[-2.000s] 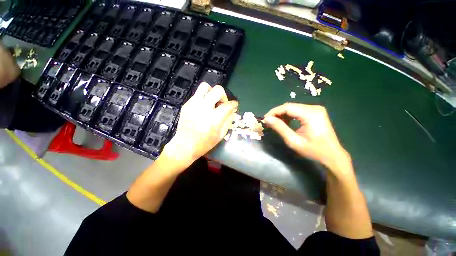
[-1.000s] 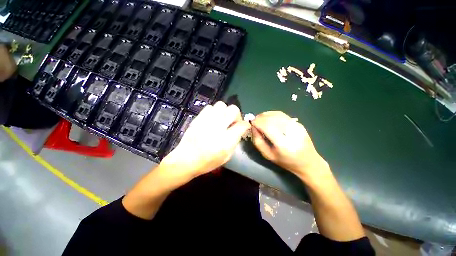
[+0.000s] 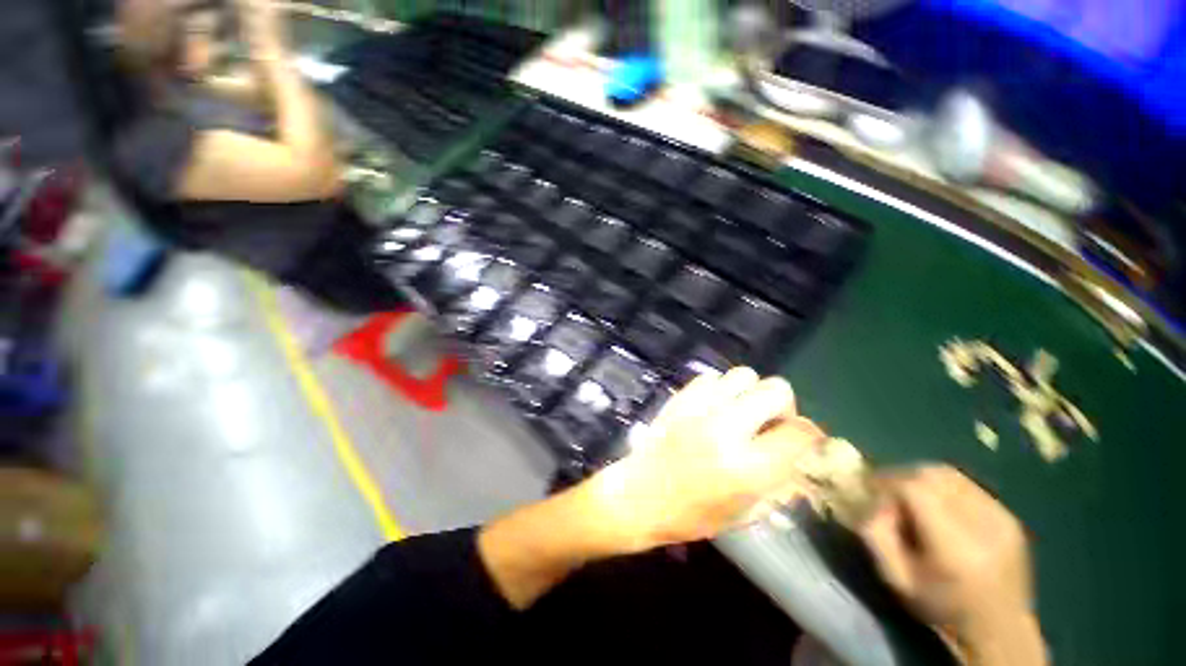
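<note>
The image is blurred. My left hand is over the near right corner of the black blister tray, fingers curled; whether it holds anything is hidden. My right hand is just to its right, fingers bent towards the pile; I cannot tell if it pinches something. Small pale pieces lie heaped between the two hands. The tray has rows of pockets, many with dark housings, some shining brightly. Small tan pieces lie scattered on the green bench mat further right.
Another person sits at the upper left beside a second black tray. A red stool stands below the tray's left edge, near a yellow floor line. A cluttered shelf with a blue object runs behind the bench.
The view has swung to the left, so the tray and bench sit further right and lower, and the other person has come into view. My hands have moved slightly apart.
</note>
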